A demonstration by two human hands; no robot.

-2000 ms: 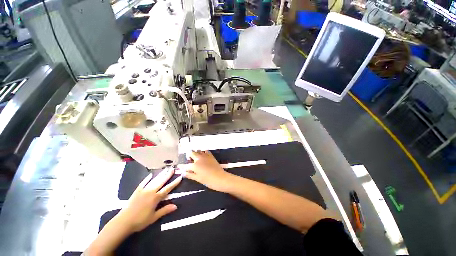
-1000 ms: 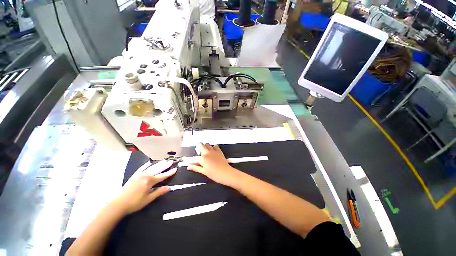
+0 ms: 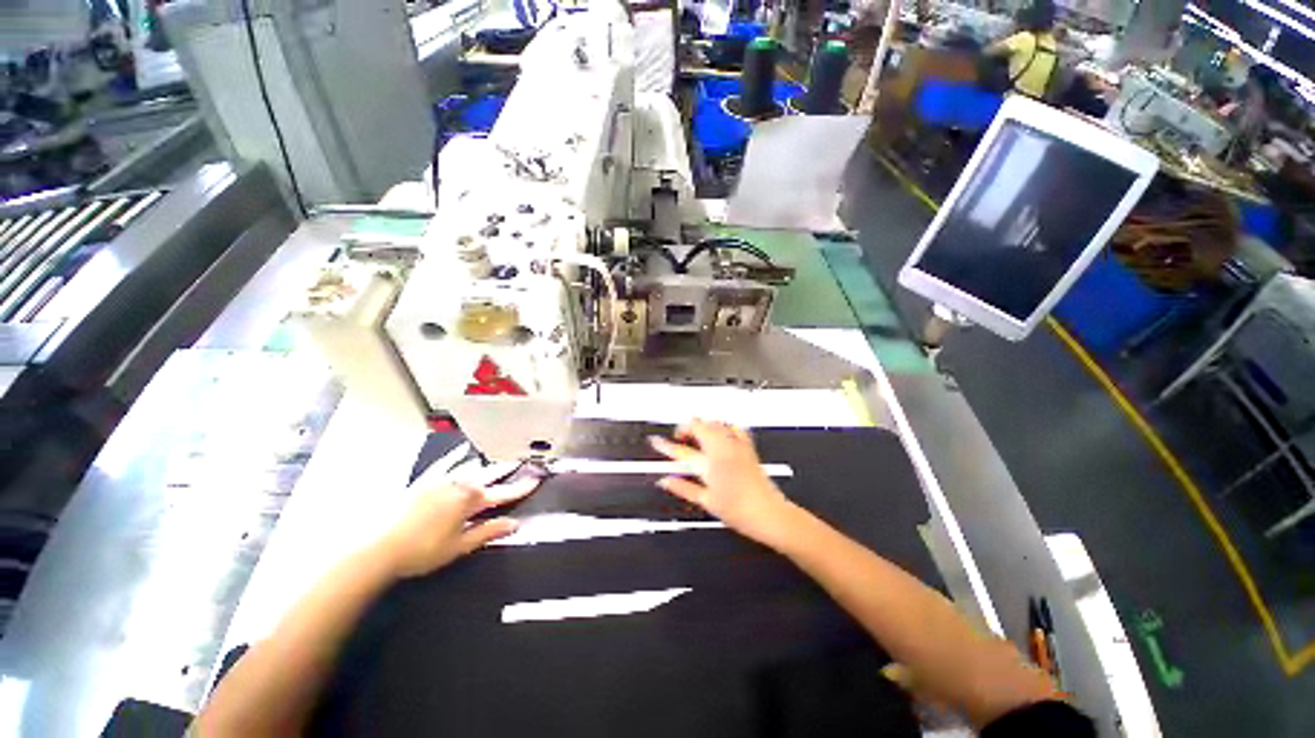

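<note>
Black fabric panels (image 3: 620,670) lie over a white sheet (image 3: 310,555), with several white slots showing in them. The sewing machine head (image 3: 498,361) stands over the far left part of the fabric. My left hand (image 3: 440,522) lies on the fabric at the left, its fingertips beside the needle area, which is mostly hidden under the head. My right hand (image 3: 725,480) rests on the fabric right of the head, fingers spread across the end part of the far slot (image 3: 613,467). Neither hand is closed around anything.
The clamp unit (image 3: 685,306) with black hoses is behind the fabric. A control screen (image 3: 1031,216) stands at the right. Markers or pens (image 3: 1041,637) lie at the right table edge. Thread cones (image 3: 760,78) stand behind. A person (image 3: 1028,61) in yellow is in the far background.
The camera view has shifted, so the scene sits farther right. My right hand has moved right, away from the needle area, with its fingers spread. The middle slot looks longer and more open.
</note>
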